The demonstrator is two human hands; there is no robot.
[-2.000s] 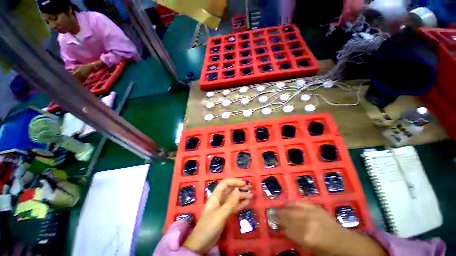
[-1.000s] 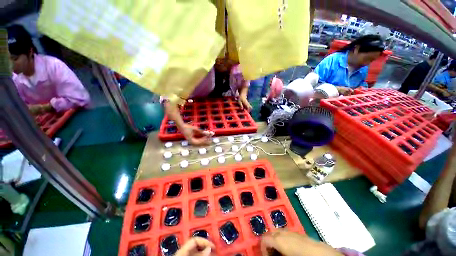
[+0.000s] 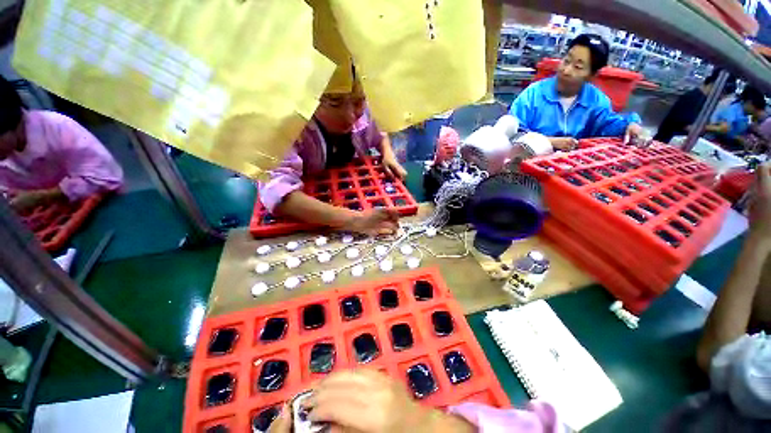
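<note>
A red compartment tray [image 3: 241, 327] lies in front of me, with dark, glossy watch heads in its square pockets. At the bottom edge my left hand [image 3: 283, 419], mostly cut off, holds a small watch head [image 3: 305, 412] whose visible part looks pale and shiny. My right hand [image 3: 365, 401] reaches in from the right over the tray, its fingertips on the same watch head. The fingers hide most of it, and which side faces up cannot be told. My right hand and pink sleeve cover some lower pockets.
White charging discs [image 3: 292, 282] with cords lie on a brown board [image 3: 232, 283]. Beyond, a person's hand [image 3: 377, 221] reaches over another red tray. A dark fan [image 3: 507, 207], notebook [image 3: 554, 359] and stacked trays [image 3: 592, 254] stand right. Yellow sheets [image 3: 169, 76] hang overhead. A metal post [image 3: 76, 292] stands left.
The view has lifted and swung right. My hands have come together at a watch head near the bottom edge. The person opposite has moved a hand onto the far discs.
</note>
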